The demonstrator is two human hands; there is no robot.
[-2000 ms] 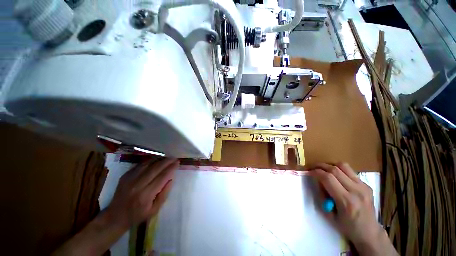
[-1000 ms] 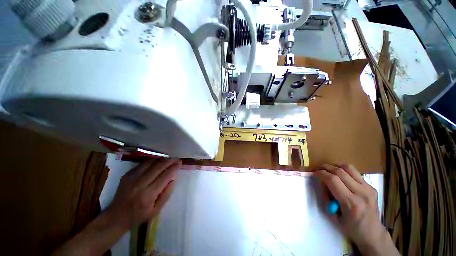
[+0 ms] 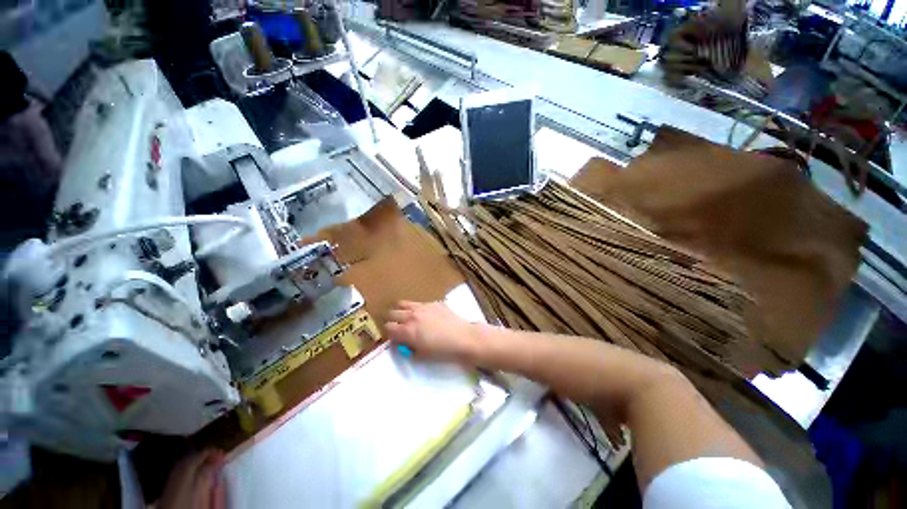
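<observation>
The brown garment panel (image 3: 403, 264) lies under the white sewing machine head (image 3: 129, 348), beside the yellow clamp plate (image 3: 308, 355) with handwritten marks. The white placement board (image 3: 328, 437) with yellow-taped borders lies in front of it. My right hand (image 3: 430, 330) rests at the board's far right corner on the panel's edge, with the teal handle of a small tool (image 3: 404, 351) showing under it. My left hand (image 3: 195, 481) is at the bottom left, partly cut off and dim, at the board's left end; its fingers are hard to make out.
A bundle of brown strips (image 3: 597, 268) fans out on the right, with a grey control screen (image 3: 499, 146) behind it. A large brown panel pile (image 3: 736, 219) lies at far right. Thread cones (image 3: 261, 48) stand behind the machine. A person's sleeve (image 3: 38, 134) shows at far left.
The view has swung to the right and up, bringing the screen, strips and brown pile into sight. Both hands remain near the board's far edge; my left is now mostly out of view.
</observation>
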